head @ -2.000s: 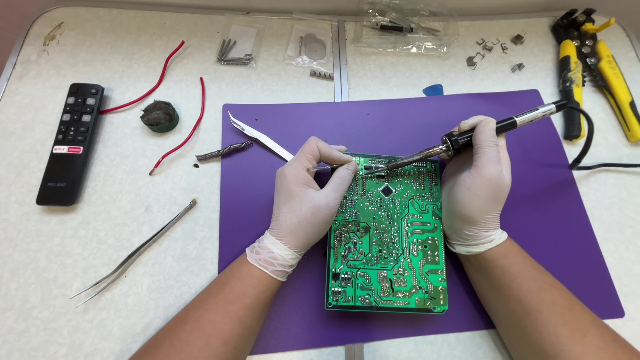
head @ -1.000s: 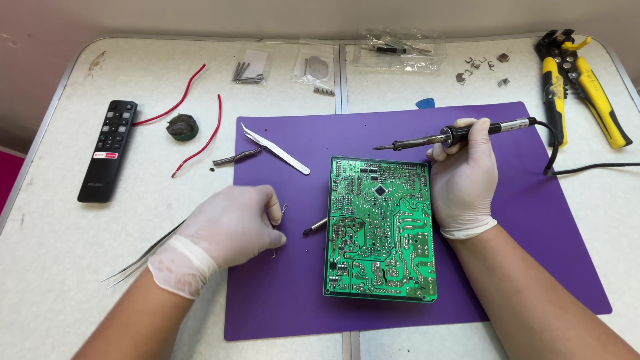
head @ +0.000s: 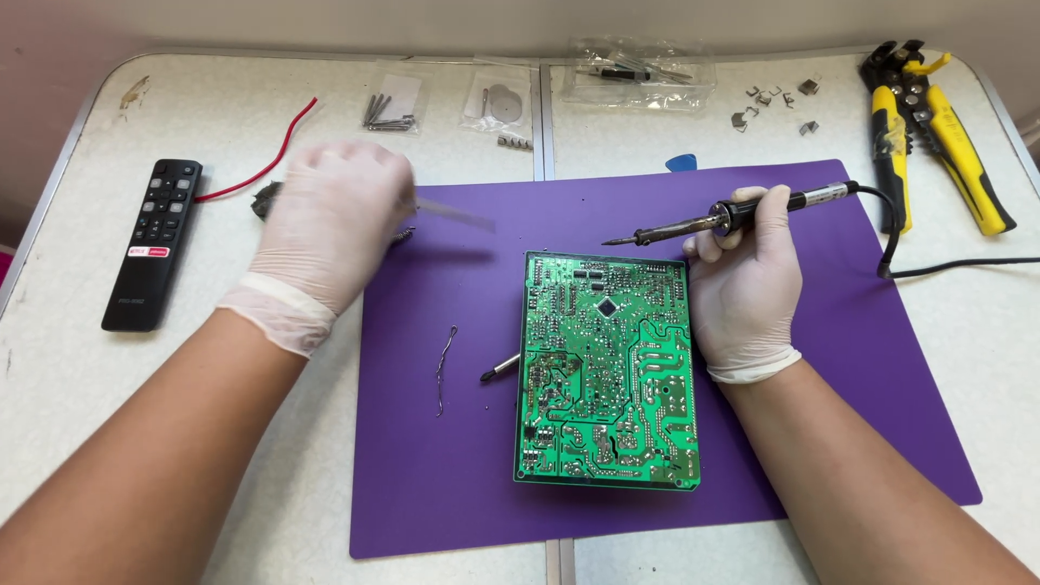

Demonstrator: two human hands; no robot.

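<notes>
My left hand, gloved and blurred, is above the mat's upper left edge, holding pale tweezers that point right; its fingertips are hidden. My right hand, also gloved, holds a soldering iron by its black handle, tip pointing left above the top edge of a green circuit board. The board lies on a purple mat. A twisted thin wire rests left of it. Between them, a dark-tipped metal tool is partly hidden by the board. A wire coil shows beside my left hand.
At left are a black remote control, a red wire and a dark lump. Small plastic bags, a blue pick and metal pieces lie behind. Yellow-black wire strippers and the iron's cord are at right.
My left hand has let go of the twisted wire and moved up and left; it now holds the tweezers that lay on the mat. The soldering iron has moved back from the board since two seconds ago.
</notes>
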